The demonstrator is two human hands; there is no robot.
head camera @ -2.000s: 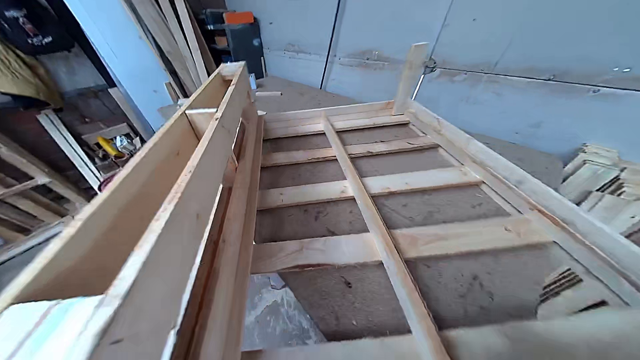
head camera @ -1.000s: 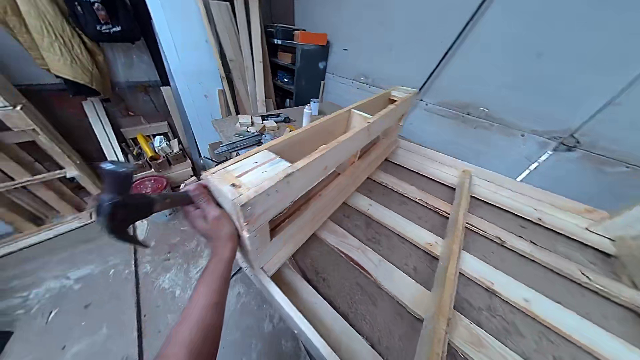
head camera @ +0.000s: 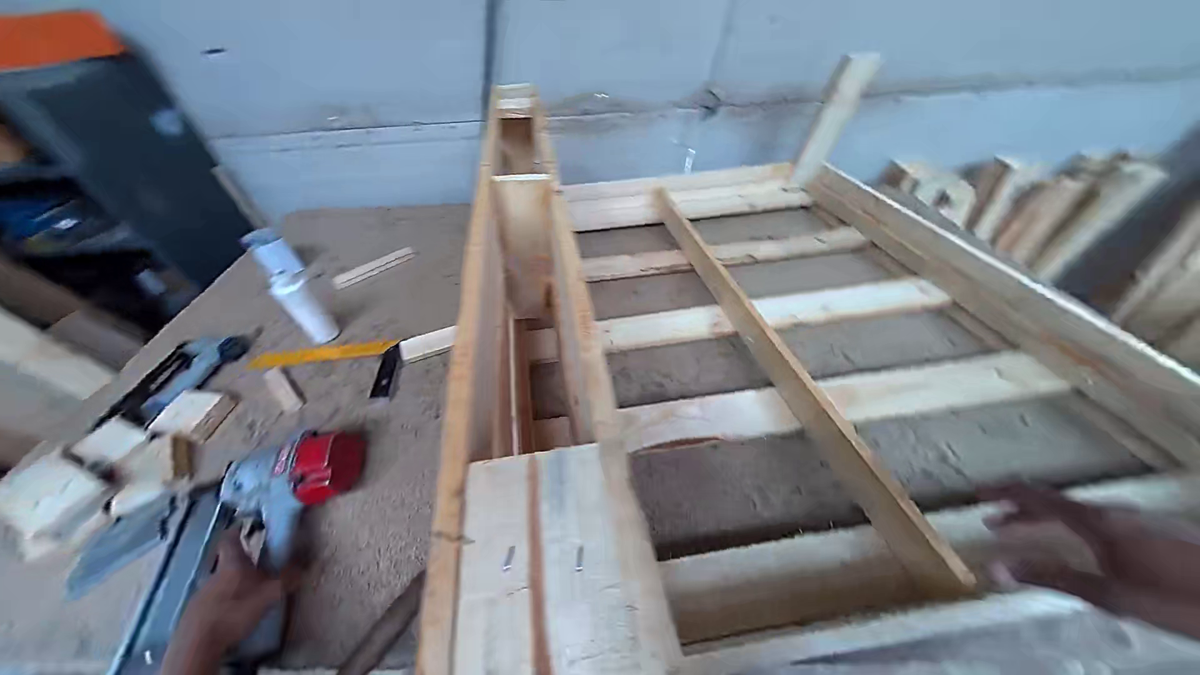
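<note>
At lower left, my left hand (head camera: 230, 595) is closed around the handle of a grey and red pneumatic nail gun (head camera: 272, 487) lying on the workbench. Blurred at the right, my right hand (head camera: 1059, 548) is spread over the slats of a wooden slatted frame (head camera: 844, 394), beside the lower end of its lengthwise strip (head camera: 806, 394); whether it touches the wood is unclear. Between the hands stands a narrow wooden box section (head camera: 534, 553) with two staples or fasteners in its near top boards. A dark handle (head camera: 384, 628) shows at the bottom edge, left of the box.
On the workbench (head camera: 394, 225) are a white bottle (head camera: 305, 305), a try square with a yellow blade (head camera: 319, 354), a second grey tool (head camera: 192, 370), wood offcuts (head camera: 192, 412) and a handsaw blade (head camera: 122, 548). An upright slat (head camera: 839, 112) rises at the frame's far corner. Stacked wood (head camera: 1041, 206) stands at right.
The hammer seen in a hand one second ago is no longer held in view. My left hand has come onto the nail gun, and my right hand is over the frame. The view has swung strongly.
</note>
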